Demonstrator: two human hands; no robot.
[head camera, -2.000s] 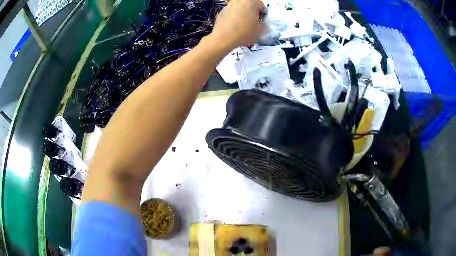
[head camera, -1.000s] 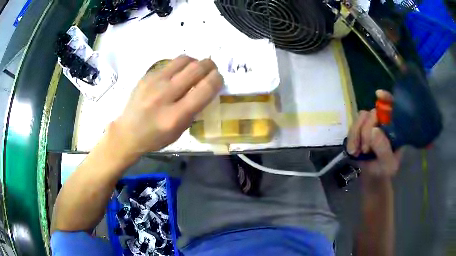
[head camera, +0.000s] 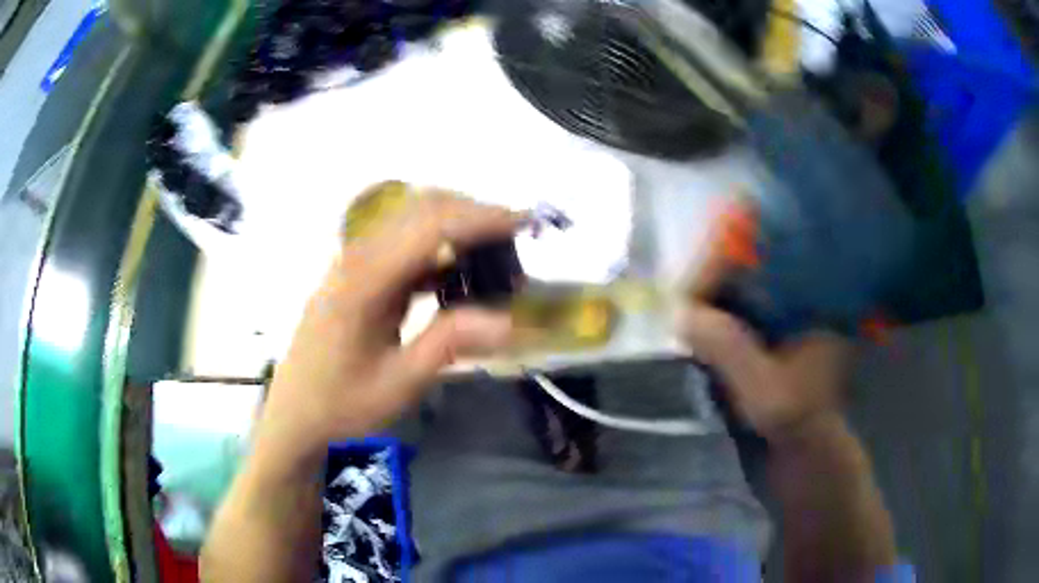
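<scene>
My left hand (head camera: 399, 308) holds a black socket assembly (head camera: 488, 271) between thumb and fingers, at the left side of the white plug housing (head camera: 587, 216). The housing is above the yellow-tan fixture (head camera: 575, 319), with dark terminals near its centre. My right hand (head camera: 758, 353) grips the blue-grey soldering gun (head camera: 837, 222) with the orange trigger, to the right of the fixture. The gun and both hands are blurred. Whether the barrel's tip touches anything cannot be told.
A round tin (head camera: 377, 212) is behind my left hand. A black fan (head camera: 621, 85) stands at the back. Joined units (head camera: 196, 171) are at the left edge, a black heap (head camera: 330, 46) behind. A white cord (head camera: 604, 419) crosses my lap beside a blue crate (head camera: 405, 512).
My left hand has turned and now shows a black assembly in its fingers. My right hand has brought the soldering gun left, closer to the housing. The camera view has shifted slightly.
</scene>
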